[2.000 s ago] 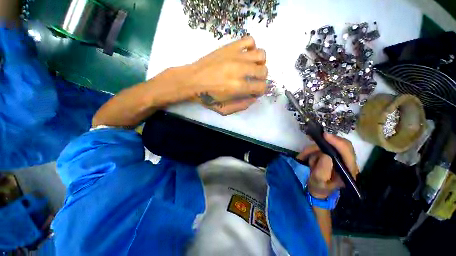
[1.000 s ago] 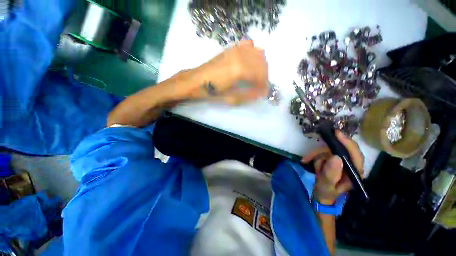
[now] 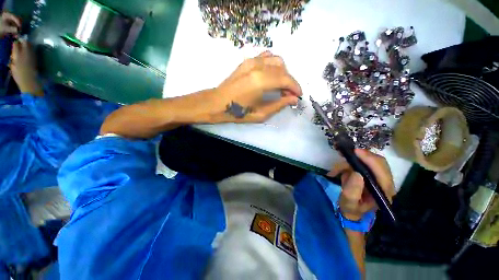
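My left hand (image 3: pixel 257 90), with a mark on its back, pinches a small dark component (image 3: pixel 299 98) between thumb and forefinger; the part is barely visible. My right hand (image 3: pixel 365 180) holds a black soldering iron (image 3: pixel 355 158) like a pen. Its thin metal tip points up and left, a little right of the left fingertips, with a gap between. A pile of dark and silver components (image 3: pixel 372 82) lies beside the iron. A duller pile (image 3: pixel 254 19) lies at the top. Both are on a white sheet (image 3: pixel 230 131).
A tan tape roll (image 3: pixel 407 134) with silvery bits inside stands at the right, near a black fan with a spiral guard (image 3: pixel 465 90). A wire spool (image 3: pixel 98 24) sits on the green bench (image 3: pixel 131 82). Another person's hand (image 3: pixel 24 65) and blue sleeve show at the left.
My left hand has opened from a bunched, blurred pose into a visible pinch, with its fingertips near the iron tip. The right hand keeps the iron. The other person's arm has shifted at the left.
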